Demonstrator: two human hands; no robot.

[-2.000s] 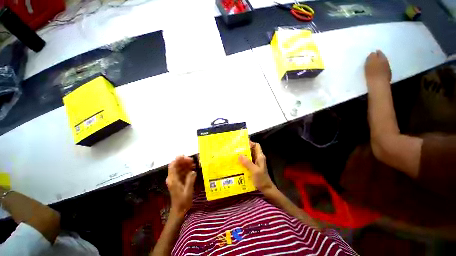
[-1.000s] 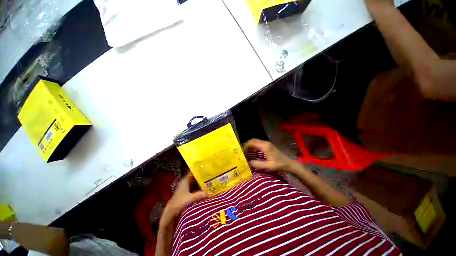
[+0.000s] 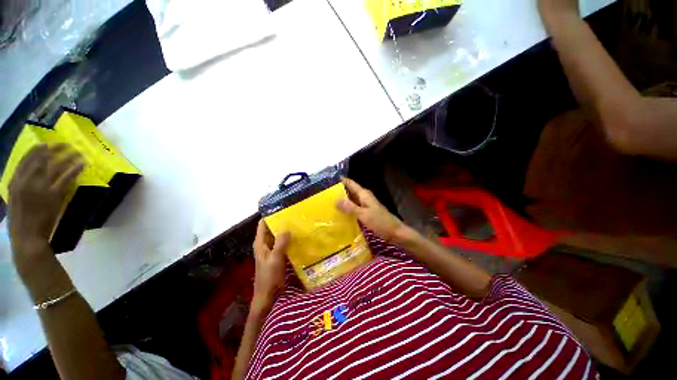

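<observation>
A yellow hang-tab box [image 3: 323, 236] with a black top strip and a hook-shaped loop rests against my lap at the table edge. Shiny clear film shows around its top and over its face. A white barcode label shows near its lower end. My left hand [image 3: 271, 260] holds the box by its left edge, thumb on the face. My right hand [image 3: 371, 211] holds its upper right edge, thumb on the face. The fingers behind the box are hidden.
Yellow boxes with black sides [image 3: 100, 159] stand at the left, another person's hand [image 3: 44, 178] on them. Another box [image 3: 416, 16] is at the top edge. White sheets [image 3: 211, 33] lie on the white table [image 3: 245, 126]. A person's arm [image 3: 601, 89] and red stool [image 3: 490, 223] are at right.
Clear film now shows around the box, which was bare at first. Since a second ago, my right hand has moved up onto its edge. A neighbour's hand and another yellow box have appeared at left.
</observation>
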